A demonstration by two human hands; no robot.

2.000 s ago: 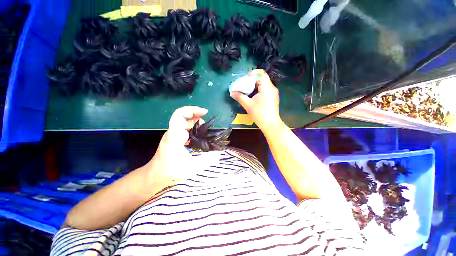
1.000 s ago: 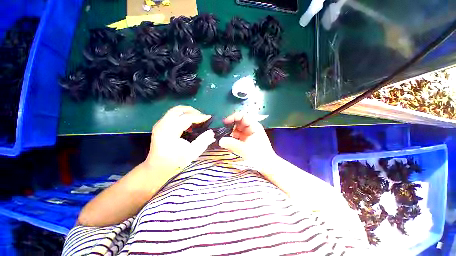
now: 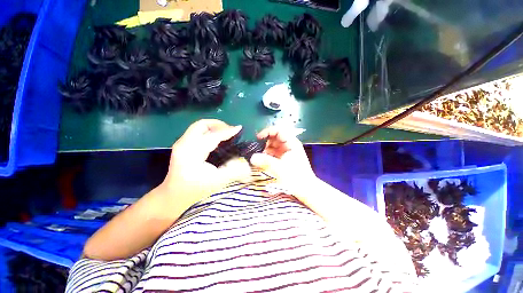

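A dark spiky rosette (image 3: 232, 150) is held between both hands at the bench's front edge, partly hidden by the fingers. My left hand (image 3: 203, 157) grips it from the left, thumb and fingers around it. My right hand (image 3: 282, 153) pinches its right side with the fingertips. A small white glue bottle (image 3: 276, 96) stands on the green bench just beyond my right hand. Finished-looking dark flower heads (image 3: 157, 91) sit in rows on the bench behind.
A deep blue crate (image 3: 43, 86) stands at left. A clear panel (image 3: 424, 57) with a cable across it is at right, with a parts tray (image 3: 453, 133) behind. A light blue crate (image 3: 498, 212) holds brownish spiky pieces at lower right. Cardboard (image 3: 200, 6) lies at the back.
My right hand has let go of the white bottle, now on the bench, and come back to the rosette. Since then both hands have stayed close together on it.
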